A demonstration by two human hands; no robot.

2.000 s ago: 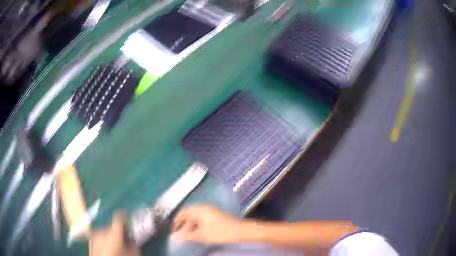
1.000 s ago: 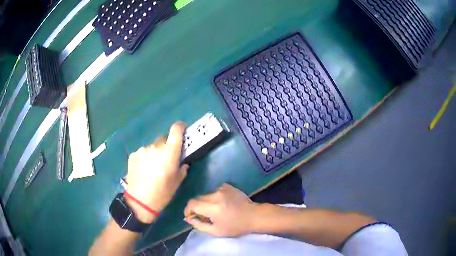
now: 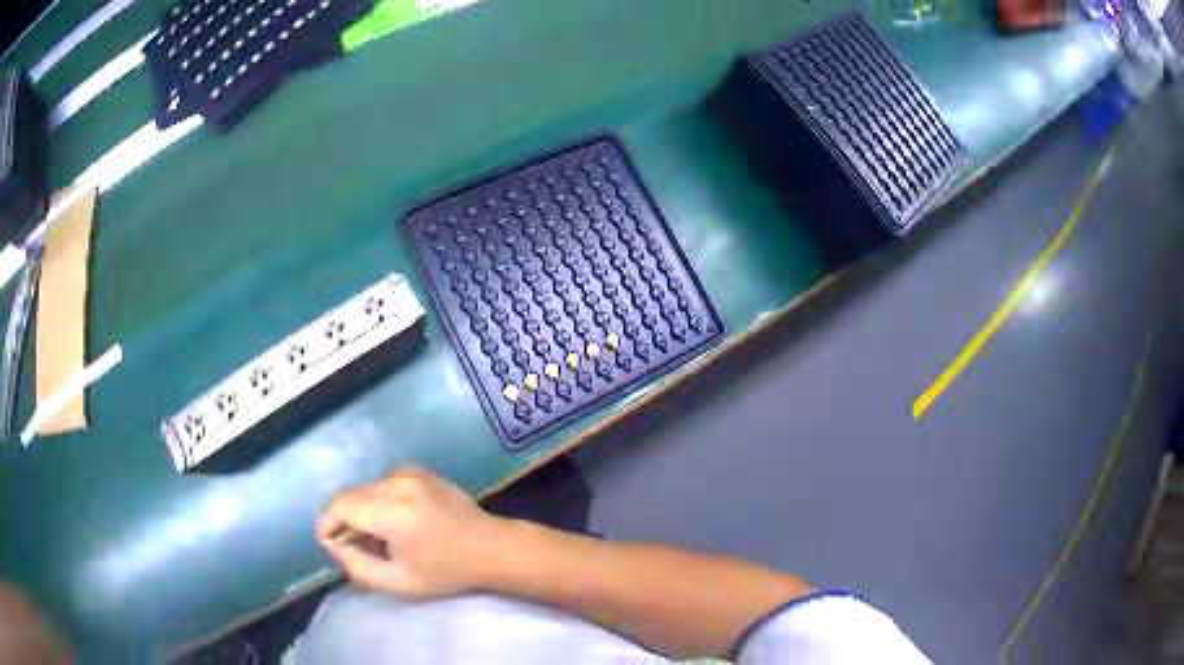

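A silver-white strip plate block (image 3: 292, 368) with a row of several round openings lies on the green bench, left of a black blister tray (image 3: 565, 247). The tray's pockets look mostly empty, with several small brass dots near its front edge. My right hand (image 3: 405, 535) is curled above the bench's near edge, below the plate and touching neither plate nor tray. Whether something thin is between its fingers is unclear. Only a blurred bit of skin, seemingly my left hand or forearm (image 3: 24, 633), shows at the lower left corner; its fingers are cut off.
A thick stack of black blister trays (image 3: 863, 124) stands at the right bench edge. Black sheets with white dots (image 3: 247, 52) lie at the far side beside a green label (image 3: 396, 18). A tan cardboard strip (image 3: 62, 312) and white tape (image 3: 75, 392) lie left.
My left hand has let go of the strip plate and moved away to the lower left. The plate now lies uncovered. The view has shifted right; my right hand stays curled near the bench edge.
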